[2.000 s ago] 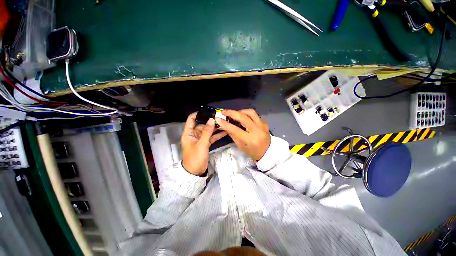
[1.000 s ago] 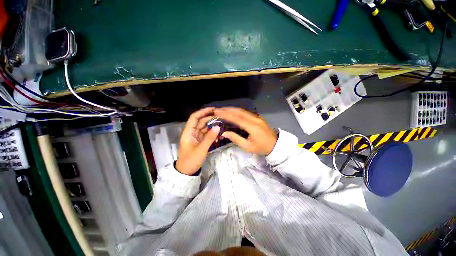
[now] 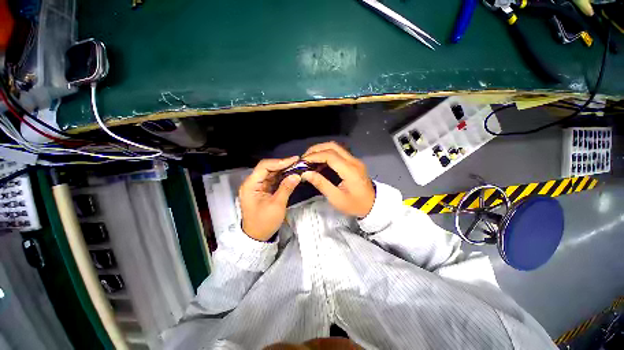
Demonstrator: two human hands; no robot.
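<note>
A small dark watch case (image 3: 298, 167) with a shiny rim is held between both hands over the lap, below the bench edge. My left hand (image 3: 264, 199) grips its left side with thumb and fingers. My right hand (image 3: 347, 181) grips its right side, thumb in front and fingers curled behind. The fingers cover most of the case, so its inside cannot be made out.
Green bench (image 3: 226, 55) ahead holds tweezers (image 3: 404, 24), a blue handle (image 3: 464, 20), cutters (image 3: 523, 48) and a watch on a white cable (image 3: 87, 61). Below right are a white parts tray (image 3: 445, 140), another tray (image 3: 587, 152) and a blue stool (image 3: 533, 232). Blister trays (image 3: 140, 239) lie left.
The white and yellow piece seen at my fingers two seconds ago no longer shows. Both hands have turned the case, and its shiny rim now shows between the thumbs and fingertips.
</note>
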